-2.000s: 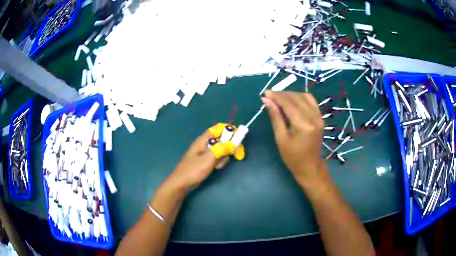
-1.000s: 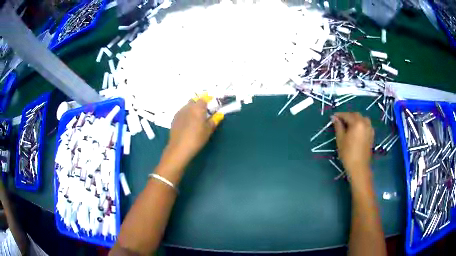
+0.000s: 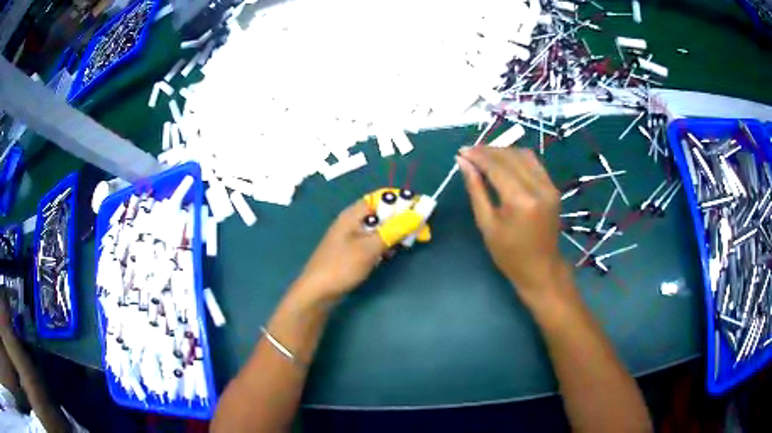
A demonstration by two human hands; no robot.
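Observation:
My left hand (image 3: 360,241), with yellow finger cots (image 3: 399,227), is closed on several white sleeves with dark round end caps and thin red leads. One white sleeve (image 3: 425,205) points up to the right from its fingertips. My right hand (image 3: 512,207) pinches a thin pale wired stem (image 3: 446,181), whose lower end meets that sleeve's open end. How deep it sits is not clear. The big bright pile of white sleeves (image 3: 339,76) lies behind my hands. Loose wired stems (image 3: 603,224) lie right of my right hand, and a tangled pile of them (image 3: 563,72) lies further back.
A blue tray (image 3: 203,296) at left holds white assemblies. Another blue tray (image 3: 707,279) at right holds silver tubes. Smaller blue trays of silver tubes stand at far left. A pale bar (image 3: 80,127) crosses the upper left. Part of a person shows at the lower left edge.
My left hand has come back from the white pile's edge, toward me and to the right. My right hand has moved left from the loose stems, with a stem in its fingers, to the left hand.

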